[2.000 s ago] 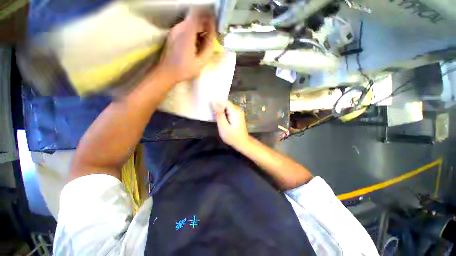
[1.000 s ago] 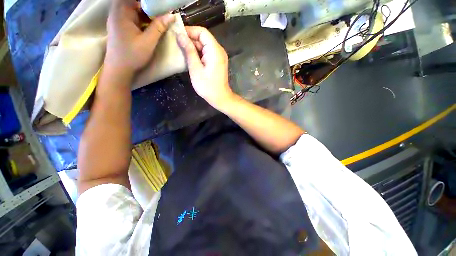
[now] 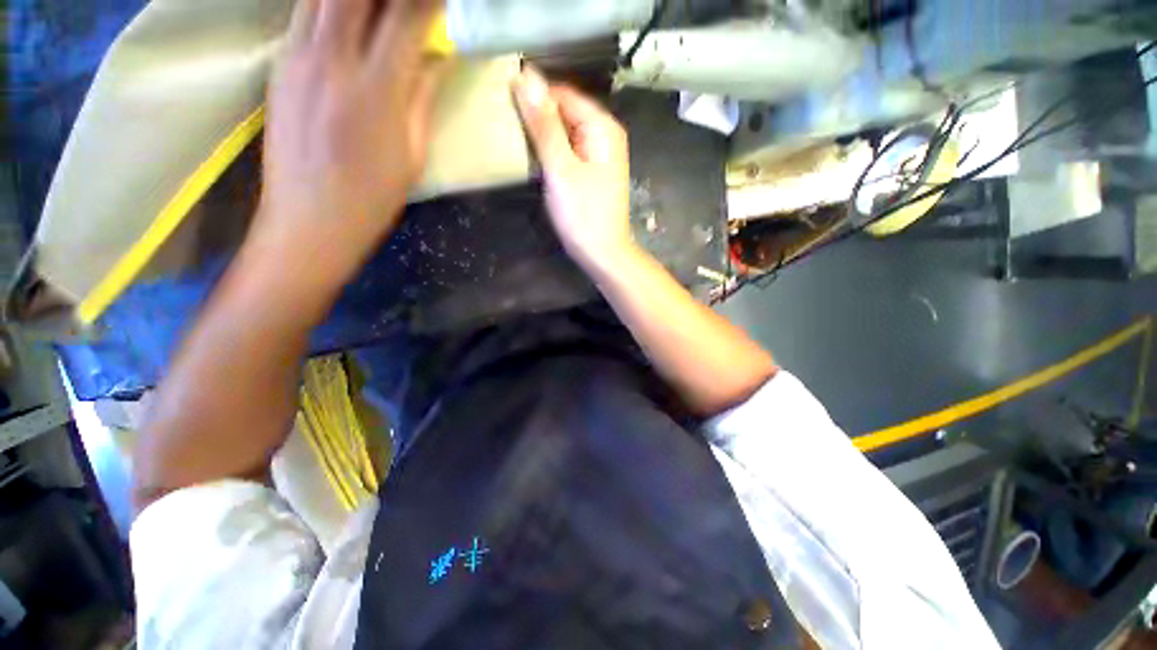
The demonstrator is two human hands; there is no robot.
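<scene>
A beige panel (image 3: 476,133) lies on the black table, under and beside my hands, at the upper left. Its yellow edging (image 3: 171,229) runs diagonally at the left. My left hand (image 3: 349,114) is blurred and lies over the panel with its fingers extended towards the machine; its fingertips are near the top edge of the picture. My right hand (image 3: 584,159) pinches the panel's right edge between thumb and fingers. The pale sewing machine arm (image 3: 552,19) is just above the panel. The needle area cannot be made out.
The black table (image 3: 482,260) has a shiny blue part at the left. A stack of panels with yellow edges (image 3: 336,438) is low beside my lap. A cloth scrap (image 3: 708,112), dark cables (image 3: 825,241) and a round spool (image 3: 907,178) are at the right. A yellow floor line (image 3: 1002,396) runs beyond.
Compared with one second ago, my left hand has flattened out over the panel. My right hand and the panel's right edge show further right. The view has shifted.
</scene>
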